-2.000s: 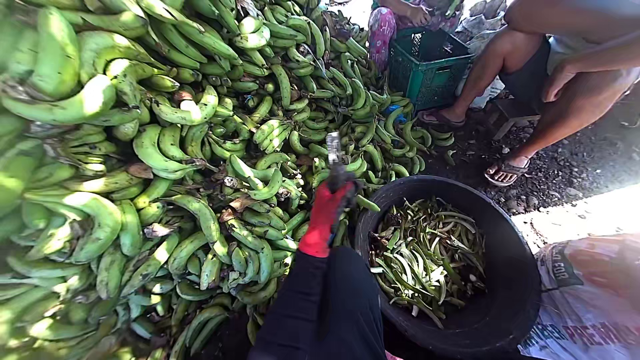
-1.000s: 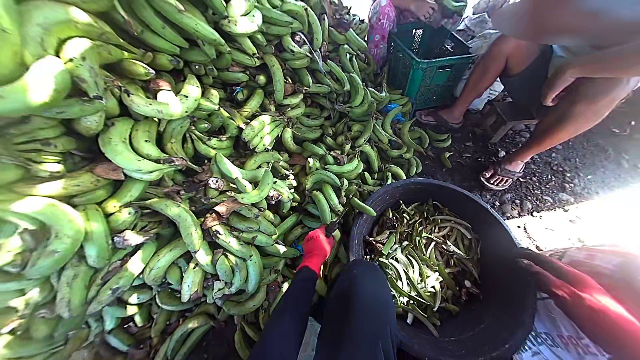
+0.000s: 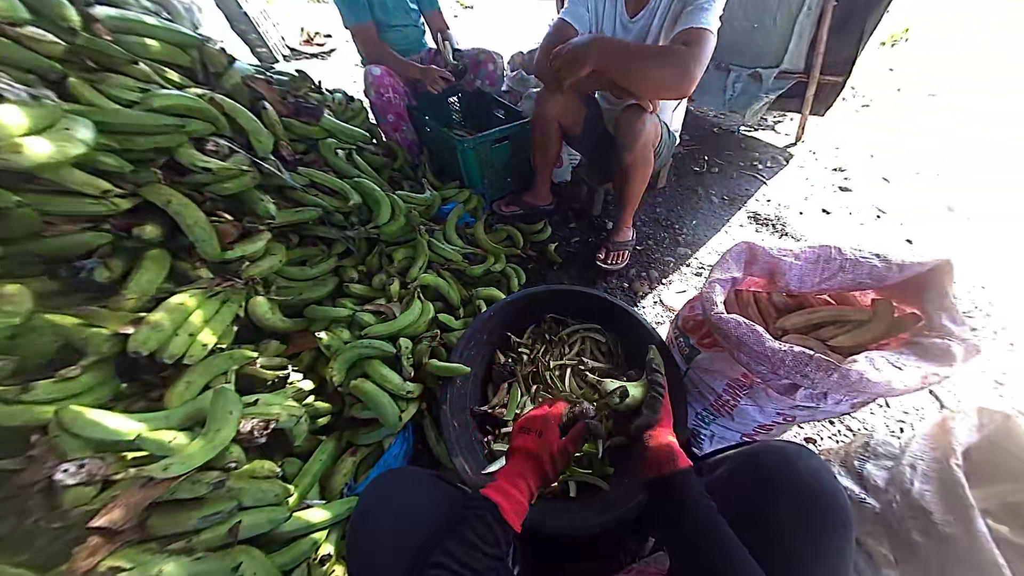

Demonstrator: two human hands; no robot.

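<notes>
My left hand (image 3: 538, 456), in a red work glove, is over the black plastic tub (image 3: 468, 424), its fingers curled near something dark that I cannot make out. My right hand (image 3: 658, 420), in a red glove with dark fingers, holds a green banana (image 3: 624, 394) over the tub's right side. Long strips of banana peel (image 3: 560, 352) lie in the tub beneath both hands. Left of the tub rises a large heap of green bananas (image 3: 192, 320).
Peeled bananas (image 3: 840, 324) fill an open woven sack (image 3: 752, 352) at the right. Beyond the tub, two people sit near a green plastic crate (image 3: 488, 156). A translucent plastic sack (image 3: 904, 496) lies at the lower right. My knees flank the tub.
The view has swung up and right. My left hand has moved from the banana heap to over the tub. My right hand, at the tub's right rim a second ago, is now over the tub with a banana.
</notes>
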